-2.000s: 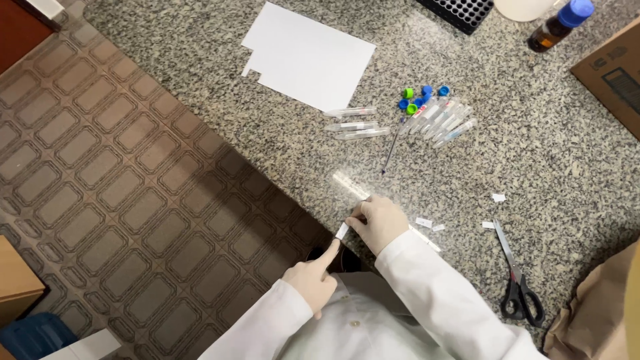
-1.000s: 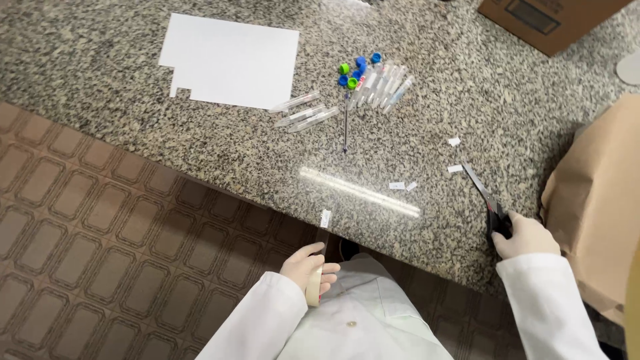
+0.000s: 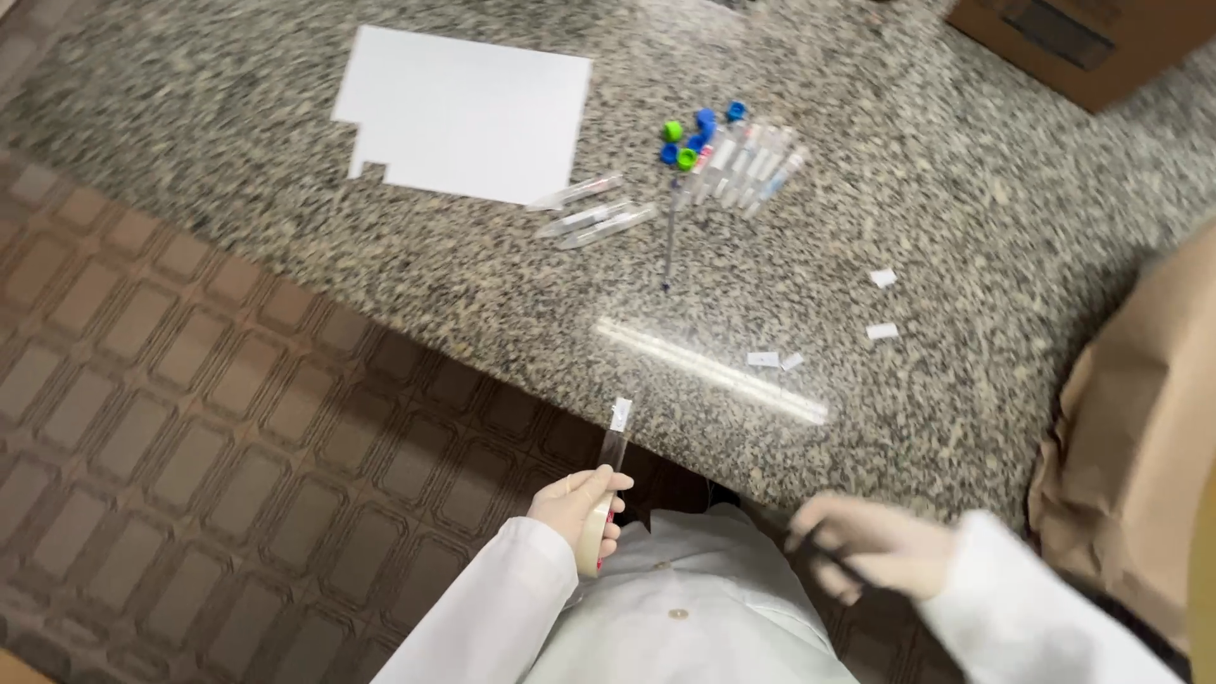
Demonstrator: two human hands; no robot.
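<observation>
My left hand (image 3: 579,513), gloved, holds a roll of clear tape (image 3: 594,537) below the counter's front edge. From the roll a strip of tape stretches up to the edge, with a small white paper label (image 3: 620,415) at its end. My right hand (image 3: 869,546), also gloved, is blurred and grips the black-handled scissors (image 3: 836,556) just off the counter edge; their blades cannot be made out. Farther back, several clear plastic tubes (image 3: 750,166) lie side by side near blue and green caps (image 3: 687,159). More tubes (image 3: 608,226) lie beside a white paper sheet (image 3: 465,114).
A thin dark pen-like rod (image 3: 671,237) lies below the caps. Small white paper pieces (image 3: 882,331) are scattered on the granite counter (image 3: 456,275). A brown paper bag (image 3: 1121,408) stands at the right, a cardboard box (image 3: 1073,47) at the back right.
My right hand left the tape strip, reached the scissors on the counter and has brought them left toward my left hand. My left hand now holds the tape roll. The view has shifted.
</observation>
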